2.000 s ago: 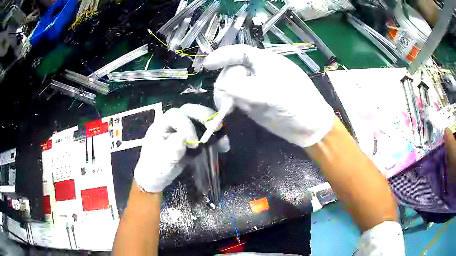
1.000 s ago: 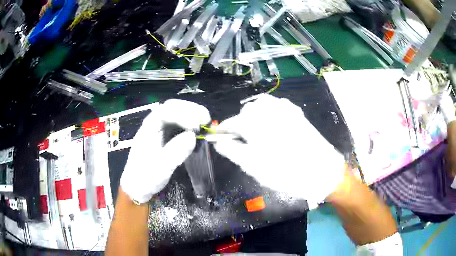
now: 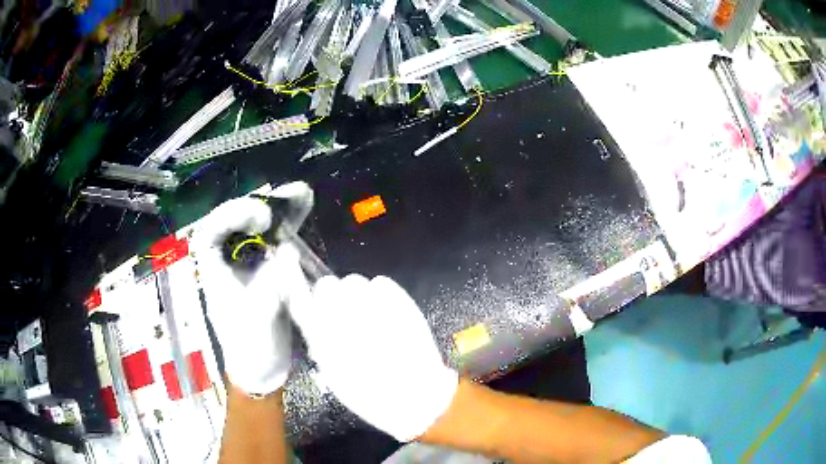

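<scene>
My left hand (image 3: 249, 308), in a white glove, is closed around a small black end part (image 3: 246, 250) with a looped yellow wire. A silver profile (image 3: 312, 257) shows beside it and runs under the fingers of my right hand (image 3: 376, 349). My right hand, also in a white glove, touches or overlaps my left at the fingertips. Its grip and the rest of the profile are hidden.
Silver profiles (image 3: 371, 50) with yellow wires lie heaped at the back. More profiles lie on the red-and-white cardboard (image 3: 136, 370) at left. A thin pale strip (image 3: 437, 141) lies on the black mat (image 3: 507, 208). A pink-and-white sheet (image 3: 652, 136) is at right.
The view has shifted right. Both hands now appear lower and further left over the cardboard's edge. My right hand has moved below and beside my left. An orange tag has come into view on the mat.
</scene>
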